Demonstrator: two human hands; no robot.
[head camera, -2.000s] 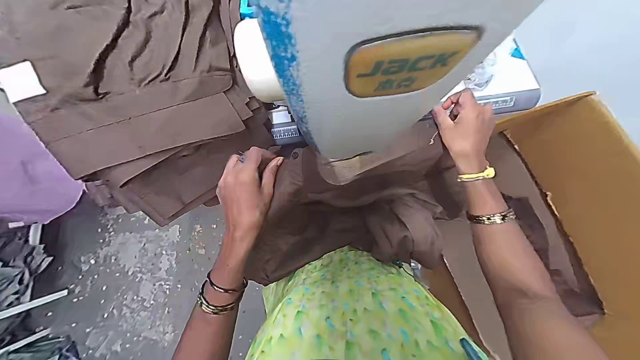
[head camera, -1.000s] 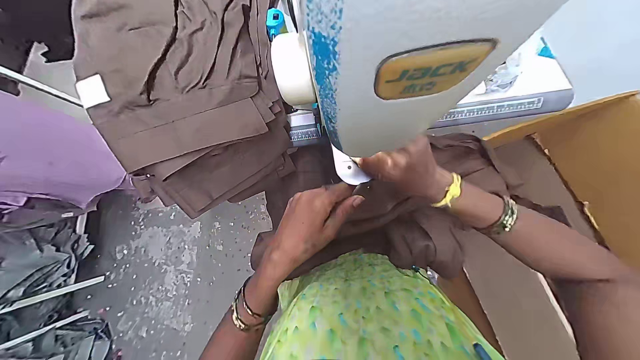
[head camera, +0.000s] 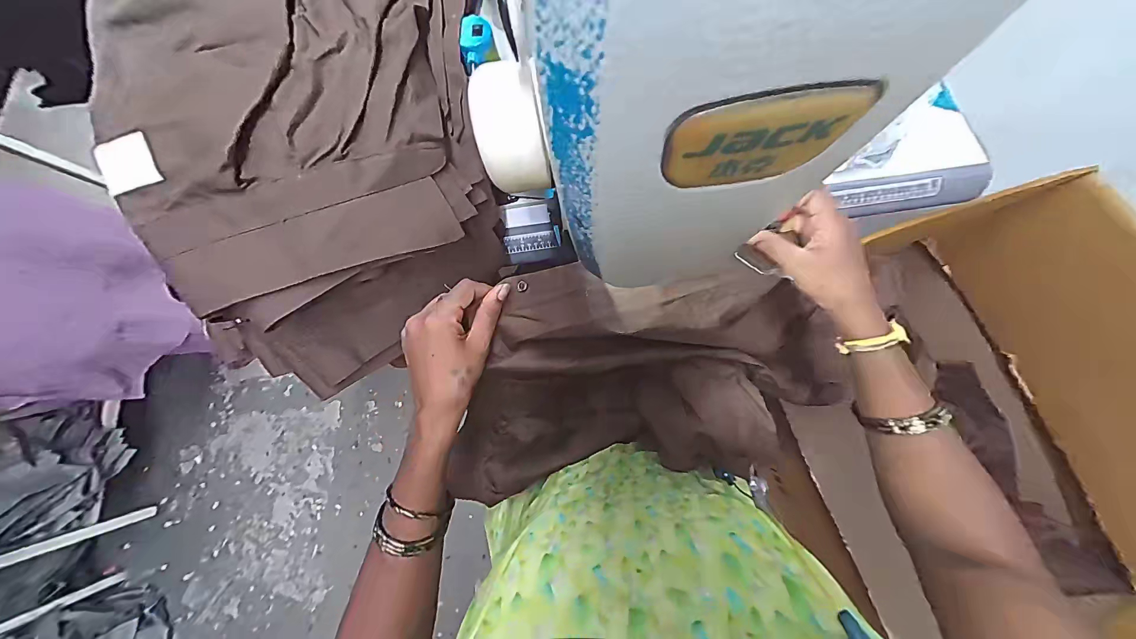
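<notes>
A brown cloth garment (head camera: 639, 382) lies bunched across my lap and under the head of a Jack sewing machine (head camera: 657, 213). My left hand (head camera: 448, 351) pinches the garment's edge between thumb and fingers, beside a small round button or eyelet (head camera: 522, 286). Held in the fingers of my right hand (head camera: 821, 257) is a small metal tool (head camera: 756, 259), perhaps thread snips, in front of the machine head. The machine head hides its needle area.
Brown cut garments (head camera: 311, 240) are stacked at the left, near purple fabric (head camera: 80, 293). A cardboard box (head camera: 1047, 293) with brown cloth inside stands at the right. A blue tape measure (head camera: 477, 40) is behind the white machine part (head camera: 508, 126).
My right hand has moved away from my left hand, out to the right. My left hand has shifted left along the garment's edge since one second ago.
</notes>
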